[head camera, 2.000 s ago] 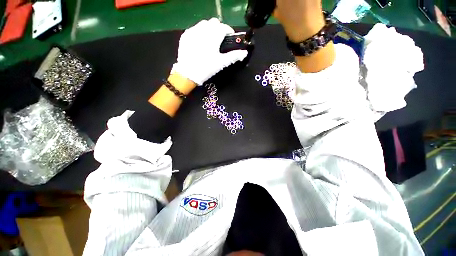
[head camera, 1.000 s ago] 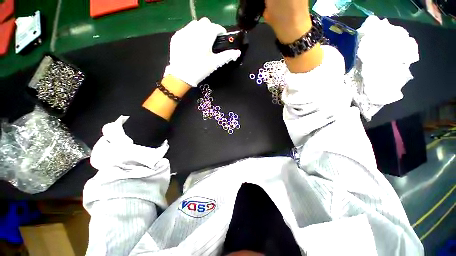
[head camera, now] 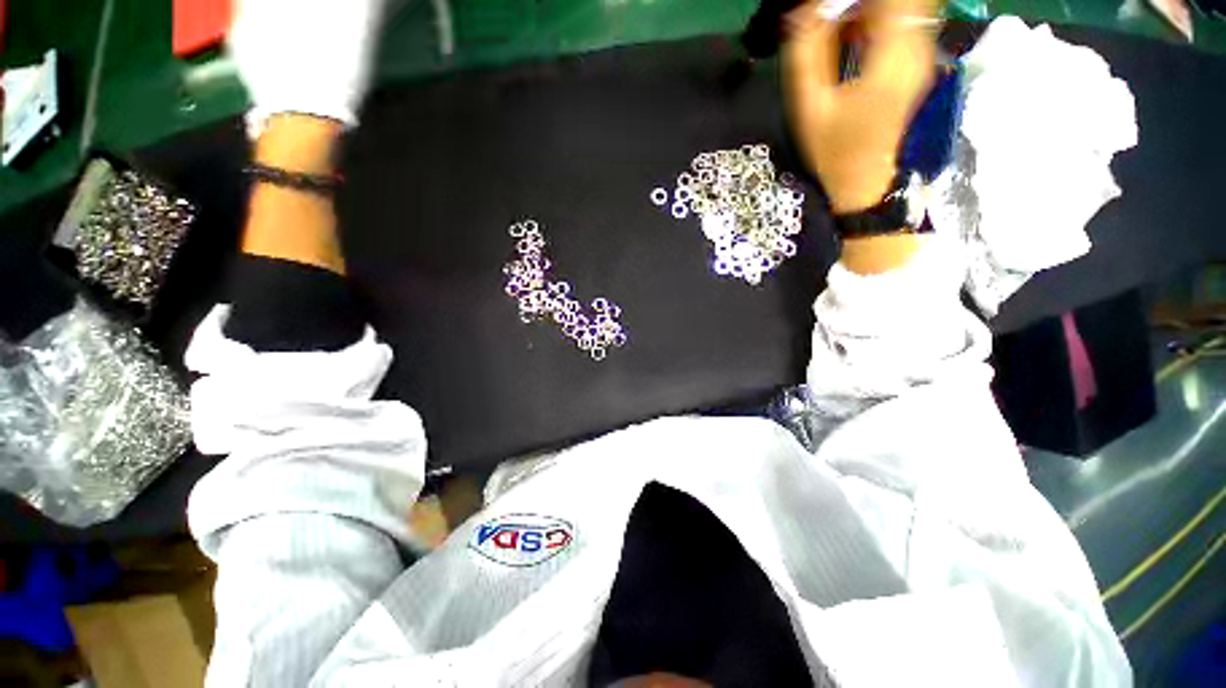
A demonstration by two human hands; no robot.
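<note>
My left hand (head camera: 307,61), in a white glove, is blurred at the top edge over the green surface; its fingers are cut off, and I cannot tell what it holds. My bare right hand (head camera: 861,101) is blurred at the top, right of centre, beside the blue bin (head camera: 930,124). A dark tool (head camera: 769,27) shows partly at its left; whether the hand holds it is unclear. A loose heap of pale washers (head camera: 742,212) lies below and left of my right hand. A thinner cluster of small rings (head camera: 554,293) lies on the black mat (head camera: 444,269).
A black box of silver hardware (head camera: 132,235) and a clear plastic bag of hardware (head camera: 94,410) are at the left. A white cloth or bag (head camera: 1042,148) is beside the blue bin. A white-plated unit (head camera: 27,108) and a red piece (head camera: 202,24) are on the green surface.
My left hand has moved left and up, away from the tool. The black unit it held no longer shows. My right hand has shifted right and down, uncovering more of the washers.
</note>
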